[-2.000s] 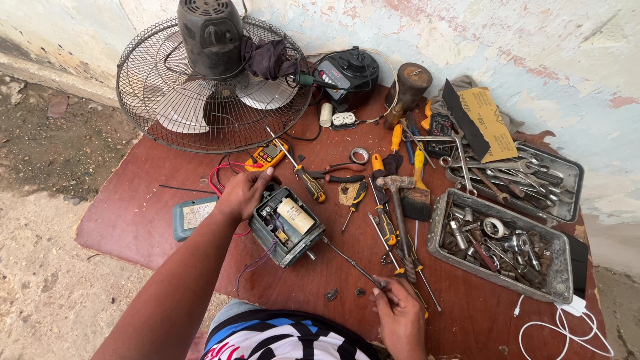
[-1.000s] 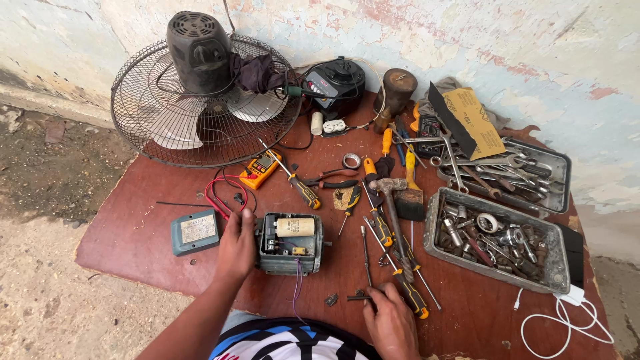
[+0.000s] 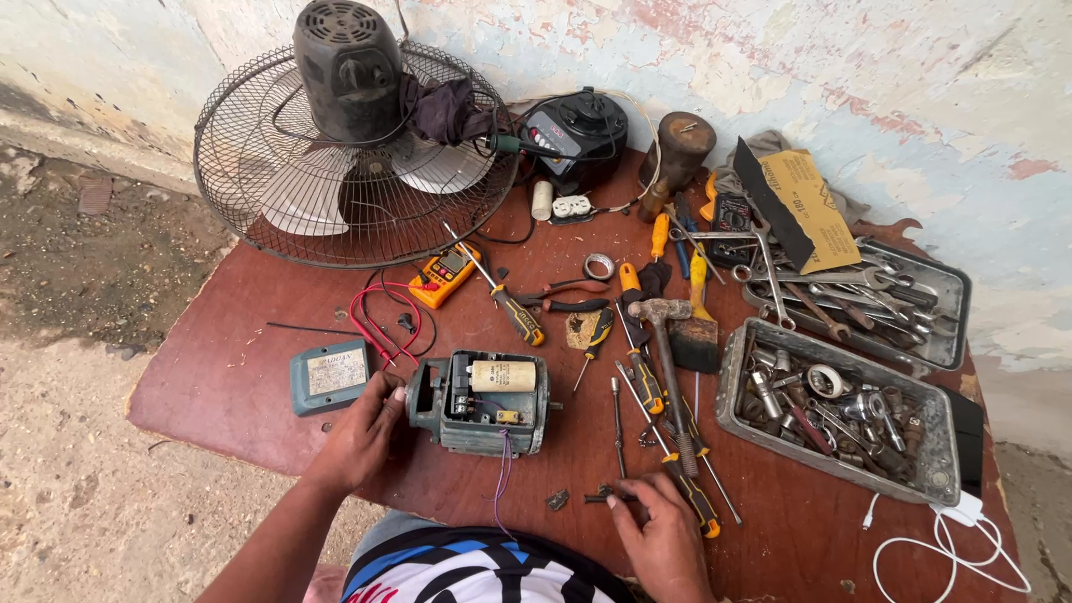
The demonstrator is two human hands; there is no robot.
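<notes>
My left hand (image 3: 360,440) rests against the left end of a green electric motor (image 3: 494,435), its fingertips on the housing. The motor's terminal box is uncovered, with a cream capacitor (image 3: 504,376) and terminals inside and purple wires (image 3: 502,477) hanging from it. My right hand (image 3: 662,532) touches a small dark metal rod (image 3: 605,498) lying on the table near the front edge; whether the fingers grip it is unclear. A thin socket driver (image 3: 618,427) lies just above. The green cover (image 3: 329,377) with a label sits left of the motor.
A ball-peen hammer (image 3: 670,368) and several screwdrivers lie right of the motor. Farther right are a metal tray of sockets (image 3: 837,469) and a tray of wrenches (image 3: 959,327). Behind stand a caged fan (image 3: 251,209), a yellow multimeter (image 3: 446,272) and a black appliance base (image 3: 578,138).
The motor, earlier tilted, now sits level beside my left hand. The long socket driver, in my right hand two seconds ago, lies on the table, and that hand is at the small rod.
</notes>
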